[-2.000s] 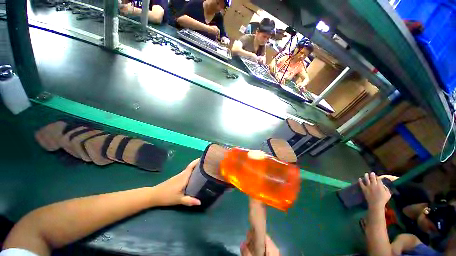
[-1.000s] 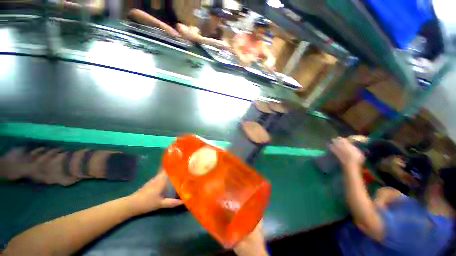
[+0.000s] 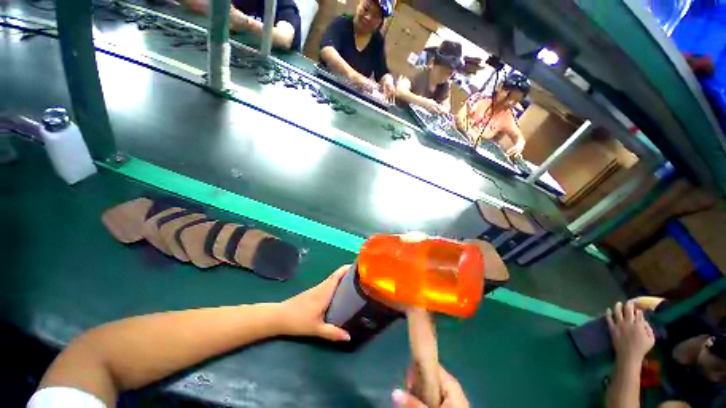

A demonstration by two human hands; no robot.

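Note:
My left hand (image 3: pixel 316 307) grips the left side of a dark grey speaker cabinet (image 3: pixel 349 304), which stands tilted in view on the green bench. My right hand (image 3: pixel 434 390), partly cut off by the bottom edge, holds the pale wooden handle of a mallet (image 3: pixel 422 272). The translucent orange head is over the top of the cabinet and hides it, so I cannot tell whether it touches. A row of overlapping brown and black wood-grain panels (image 3: pixel 199 239) lies on the bench at the left.
A green rail (image 3: pixel 231 205) separates the bench from the dark conveyor belt (image 3: pixel 318 169). Cabinets with brown tops (image 3: pixel 509 221) stand on the belt. A white bottle (image 3: pixel 70 151) stands by the left green post. At right, another person's hand (image 3: pixel 631 331) holds a grey cabinet. Seated people work opposite.
The mallet head, large and close to the camera one second ago, is now further off, side-on over the cabinet. The view has swung back left. My left hand still holds the cabinet.

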